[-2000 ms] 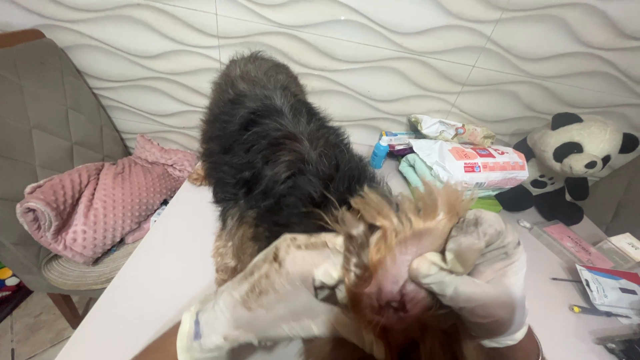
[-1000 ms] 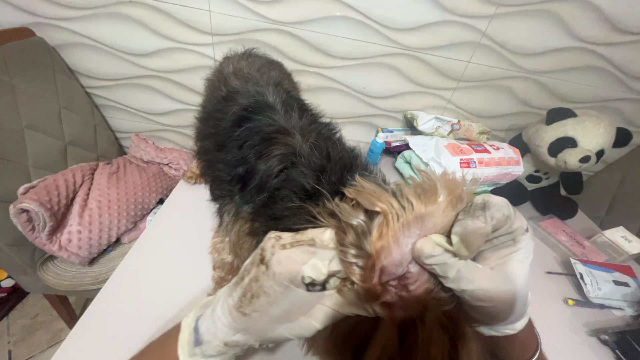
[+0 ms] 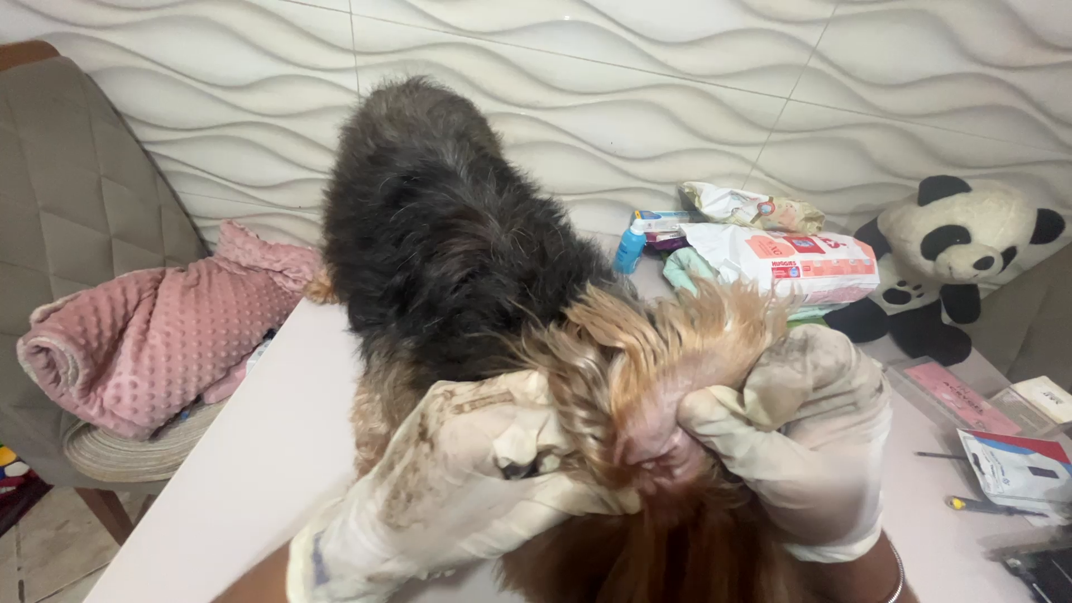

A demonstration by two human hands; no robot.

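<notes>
A small long-haired dog (image 3: pixel 452 234), black on its back and tan at the head, stands on a pale table (image 3: pixel 276 419). My right hand (image 3: pixel 796 435), in a whitish glove, pinches the edge of the dog's ear (image 3: pixel 662 427) between thumb and fingers, so its pink inner side shows. My left hand (image 3: pixel 469 477), in a glove with brown smears, rests at the other side of the ear with its fingers curled and the thumb near the ear opening. A small dark thing shows between those fingers; I cannot tell what it is. The dog's face is hidden.
A rolled pink blanket (image 3: pixel 167 335) lies on a grey chair (image 3: pixel 75 184) at left. At back right are a diaper pack (image 3: pixel 787 260), a blue bottle (image 3: pixel 630 248) and a plush panda (image 3: pixel 963 251). Flat packets (image 3: pixel 1017 473) and a yellow-tipped tool (image 3: pixel 988 505) lie at right.
My right hand keeps its pinch on the ear. The thumb of my left hand now reaches toward the ear opening; one second ago it was tucked closer to the fingers.
</notes>
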